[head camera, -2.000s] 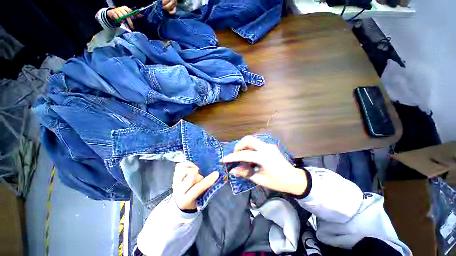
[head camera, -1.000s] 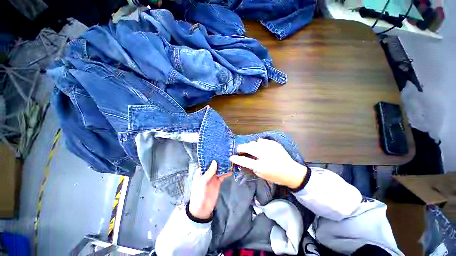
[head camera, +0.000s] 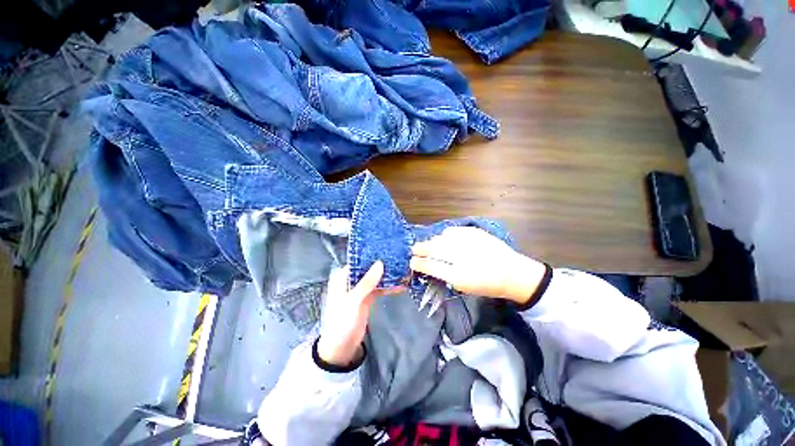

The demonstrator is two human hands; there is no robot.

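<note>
A blue denim jacket (head camera: 288, 190) with pale stitching and a grey-blue inside lies over the table's near edge and the lap. Its pointed collar (head camera: 378, 228) stands up between my hands. My left hand (head camera: 349, 314) holds the collar's lower edge between thumb and fingers. My right hand (head camera: 475, 263) holds the collar's right edge with its fingertips. Metal thread snips (head camera: 431, 297) stick out below my right hand, blades pointing down; the rest of them is hidden in the hand.
A denim heap (head camera: 349, 100) covers the left and far side of the wood-grain table (head camera: 558, 148). A black phone (head camera: 672, 215) lies at the table's right edge. An open cardboard box (head camera: 732, 327) is at the lower right. Yellow-black tape (head camera: 193, 357) marks the floor.
The view has shifted, and the coworker's hands have left the picture. The collar, earlier folded down between my hands, is spread flatter. The snips' blades now show below my right hand.
</note>
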